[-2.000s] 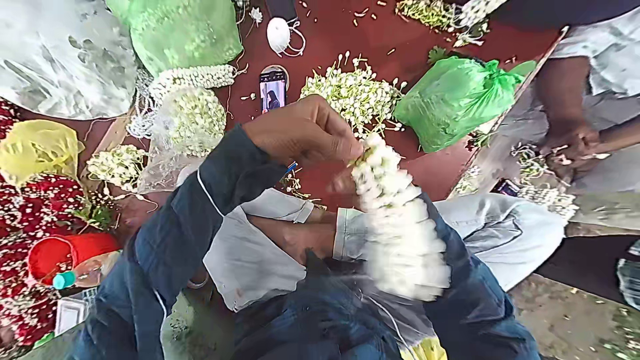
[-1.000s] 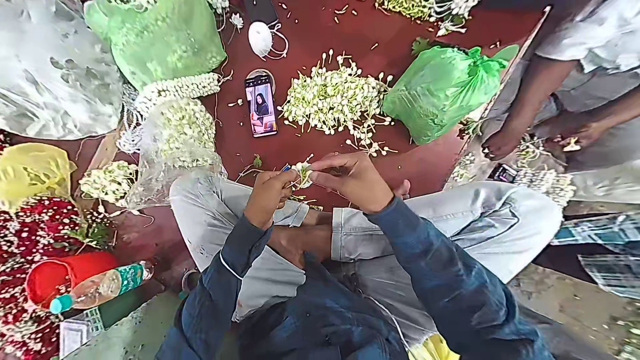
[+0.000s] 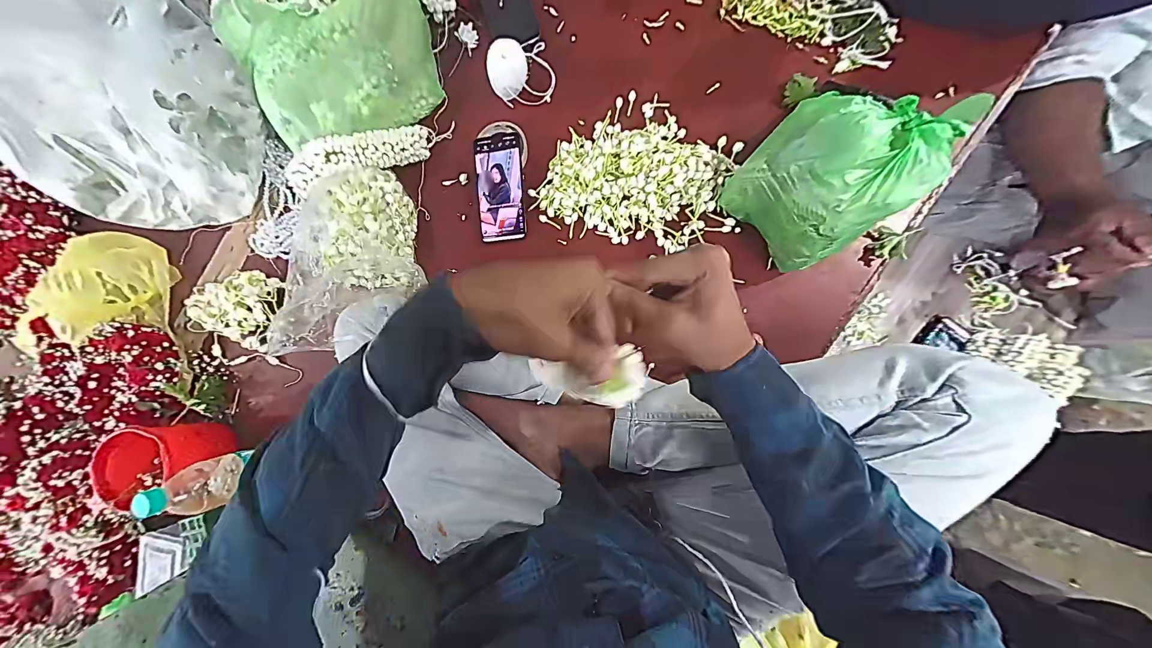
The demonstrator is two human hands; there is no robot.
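My left hand and my right hand meet above my crossed legs, fingers bent and touching. A small bunch of white flowers shows just under the left fingertips, blurred, and the left hand appears to hold it. What the right fingers pinch is hidden. Beyond the hands a loose pile of white flower buds with green stems lies on the red surface. Left of that pile a lit smartphone rests by a round object.
A green plastic bag stands right of the pile; another is at upper left beside a strung white garland. At left are red flowers, a red container and a plastic bottle. Another person's hands are at right.
Two seconds ago a thick white flower garland hung from my raised hands; one second ago both hands were at a small bunch. My hands are now closer together, with the left forearm reaching further across.
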